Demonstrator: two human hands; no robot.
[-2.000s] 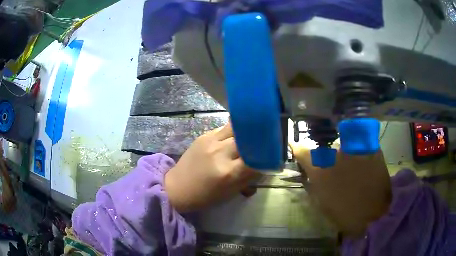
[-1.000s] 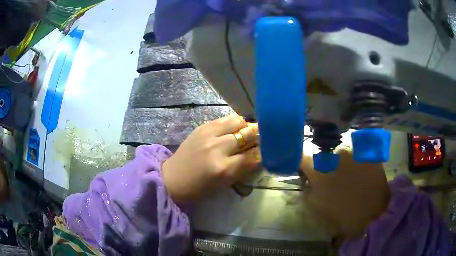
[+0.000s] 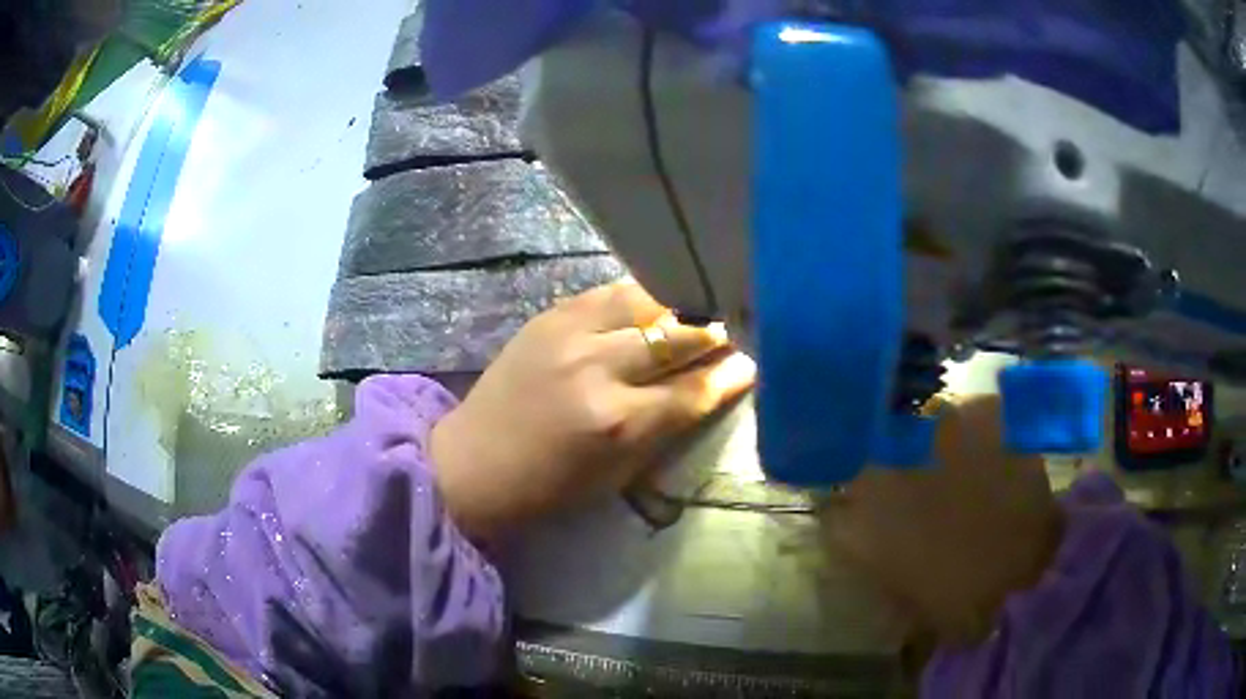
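Note:
Several overlapping grey fabric bands lie in a row on the machine table, left of and behind the sewing machine head. My left hand, with a gold ring, lies at the front end of the row. Its fingertips reach under the machine head; whether they grip cloth I cannot tell. My right hand is behind the blue bar and the tension knobs, its fingers hidden. The needle area is hidden too. A thin dark thread or metal piece lies on the bed between the hands.
A purple cloth tie is around the machine head. A phone with a red screen stands at the right. The white table has blue tape at the left. A ruler strip runs along the front.
The view has shifted, so the machine head and blue bar sit farther right. My left hand's fingers and ring now show more clearly beside the bar. The bands lie in much the same arrangement.

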